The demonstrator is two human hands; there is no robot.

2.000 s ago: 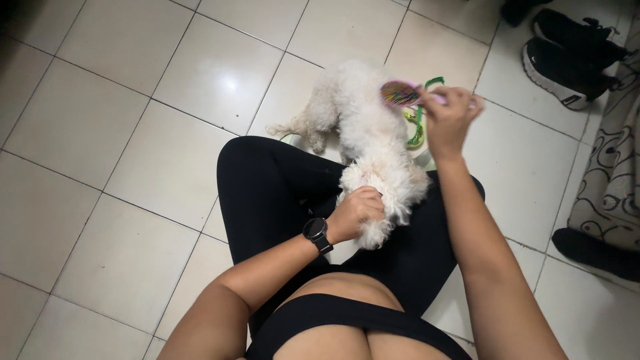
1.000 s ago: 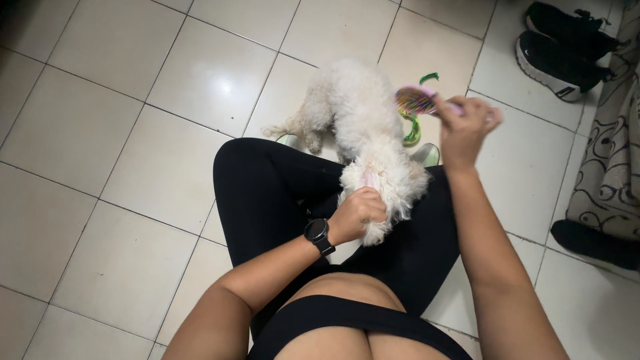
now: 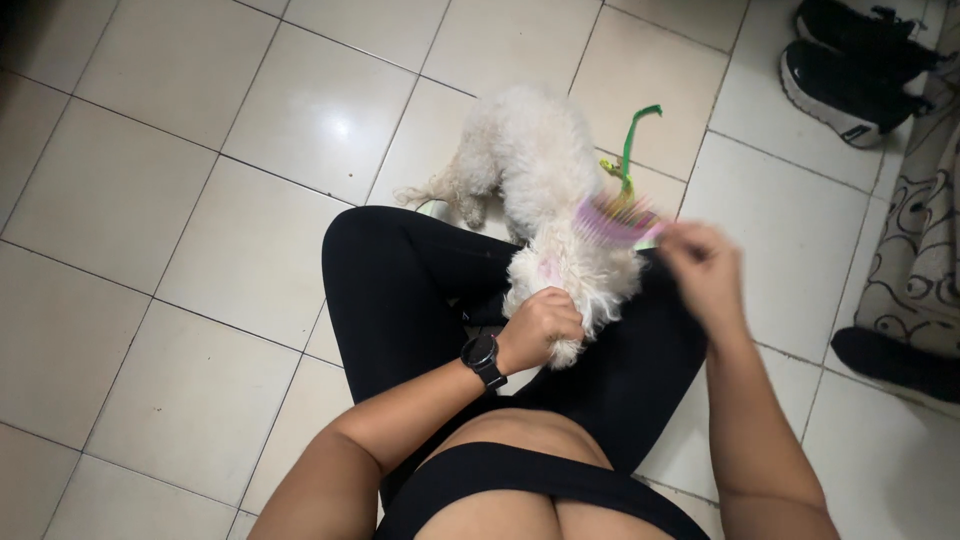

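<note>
A curly-haired white dog (image 3: 544,161) stands on the tiles between my bent legs, its head low over my lap. My left hand (image 3: 541,330), with a black watch at the wrist, is closed on fur at the dog's head. Blurred by motion, my right hand (image 3: 701,262) grips the handle of a pink hairbrush (image 3: 611,221). The brush lies over the right side of the dog's neck; whether its bristles touch the fur, I cannot tell. Just past the brush is a green and yellow strap (image 3: 628,150) on the floor.
Black sneakers with white soles (image 3: 847,94) sit at the upper right. Patterned fabric (image 3: 911,262) hangs along the right edge, with a black shoe or slipper (image 3: 896,364) at its foot. Glossy square tiles (image 3: 187,225) make up the floor.
My right hand has come down and toward the dog, bringing the brush from beside its body to its neck. My left hand stays at the head.
</note>
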